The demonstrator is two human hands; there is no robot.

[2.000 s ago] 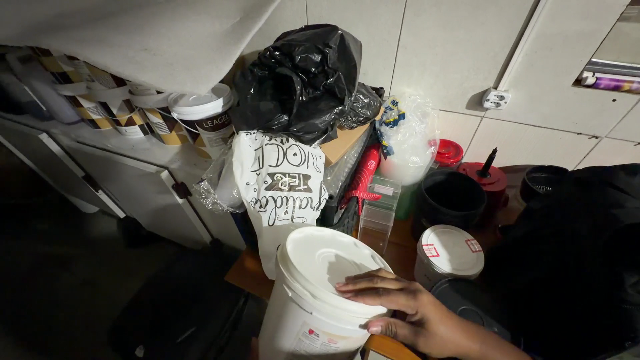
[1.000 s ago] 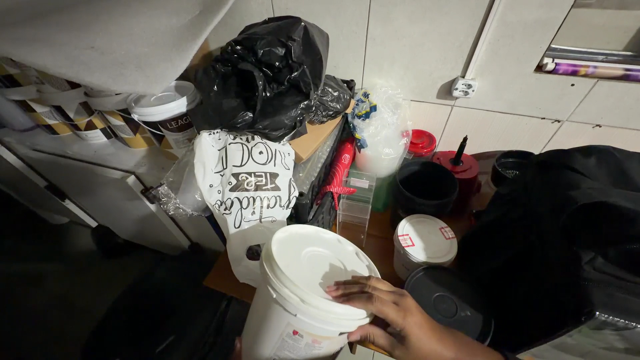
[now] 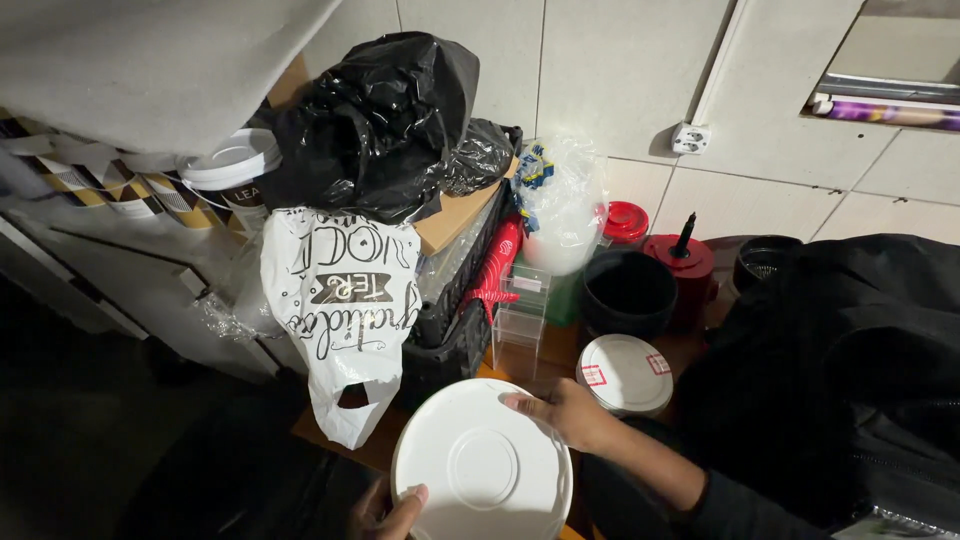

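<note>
A white round plastic lid (image 3: pixel 484 469) faces me at the bottom centre; whether it sits on the bucket below cannot be told, as the bucket's body is hidden. My right hand (image 3: pixel 570 412) grips its upper right rim, thumb on top and fingers out of sight behind. At the lower left edge my left hand (image 3: pixel 394 510) holds the rim with its thumb over the top, partly cut off by the frame. Just right of my right hand stands a white tub with red-marked tape (image 3: pixel 626 371). A printed white plastic bag (image 3: pixel 341 300) hangs to the upper left.
Behind are a black plastic bag (image 3: pixel 382 127), a black crate (image 3: pixel 442 337), a clear acrylic stand (image 3: pixel 519 322), a black pot (image 3: pixel 628 292) and a red container (image 3: pixel 679 270). Black fabric (image 3: pixel 832 375) lies at right. Patterned buckets (image 3: pixel 229 161) line the left, and a socket (image 3: pixel 691 139) is on the wall.
My right hand has moved from the lid's near right side to its upper right rim. My left hand has come into clear view at the left rim. The lid now faces me more squarely.
</note>
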